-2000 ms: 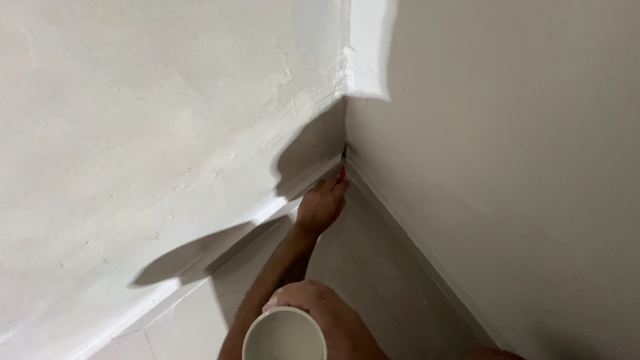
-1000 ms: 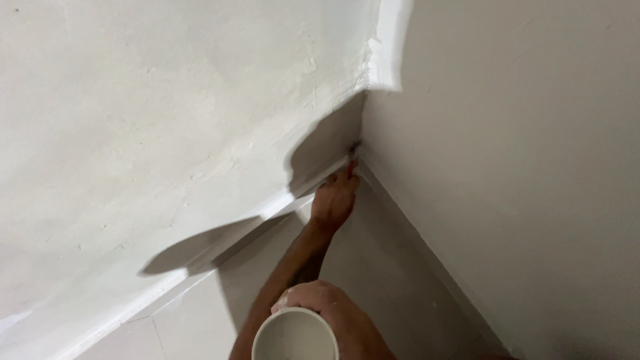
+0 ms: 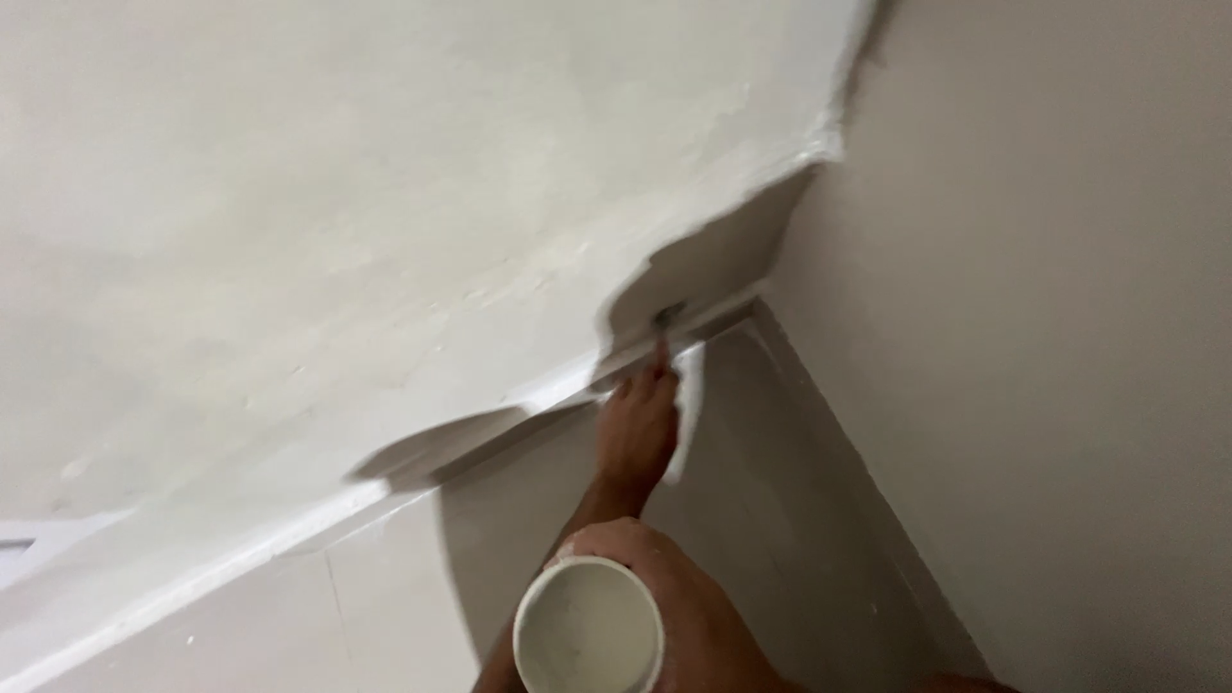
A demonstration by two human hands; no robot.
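My left hand reaches forward from the lower left and grips a small paintbrush with a reddish handle. Its dark, blurred head is at the lower part of the pale wall, just above the skirting, inside a shadow. Nearer to me, my right hand is wrapped around a white cup, seen from above; whitish marks show on its fingers. The cup holds some pale, off-white material, and how full it is I cannot tell. Part of my left forearm is hidden behind the cup and the right hand.
A second wall meets the first in a corner. Light skirting runs along the base of the left wall, above a tiled floor. Shadows cover the corner and much of the floor. A bit of skin shows at the bottom right edge.
My left hand has moved the brush out of the corner and leftwards along the base of the left wall. The right hand still holds the cup. The view has shifted and turned.
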